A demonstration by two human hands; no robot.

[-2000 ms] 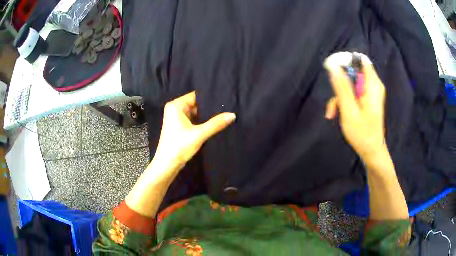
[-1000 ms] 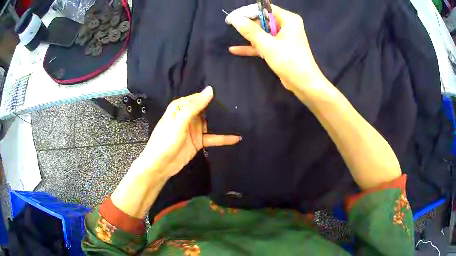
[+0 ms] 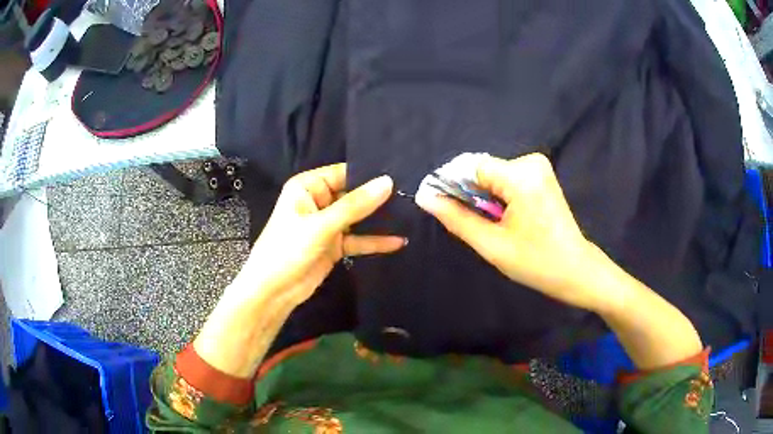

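The dark coat [image 3: 542, 102] fills the middle of the view. My left hand [image 3: 326, 220] pinches the coat's front edge, thumb on top and some fingers hidden beneath. My right hand [image 3: 517, 225] is just to the right, its wrapped fingertip close to my left thumb. It holds the thread snips [image 3: 470, 197] with the blades pointing up-left. A white finger wrap [image 3: 462, 167] shows beside them. A thin bright needle [image 3: 406, 194] sticks out between the two hands. A button [image 3: 395, 332] shows faintly on the lower front edge. No thread can be made out.
A round black tray with red rim [image 3: 127, 110] holds a pile of buttons [image 3: 174, 47] on the white table [image 3: 182, 134] at upper left. A white and black cylinder [image 3: 49, 42] and a dark pad [image 3: 103, 49] stand beside it. Blue crates [image 3: 127, 364] are low at both sides.
My right hand has swung from the right, over the upper coat, down to beside my left thumb, still with the snips. My left hand has come onto the coat's edge.
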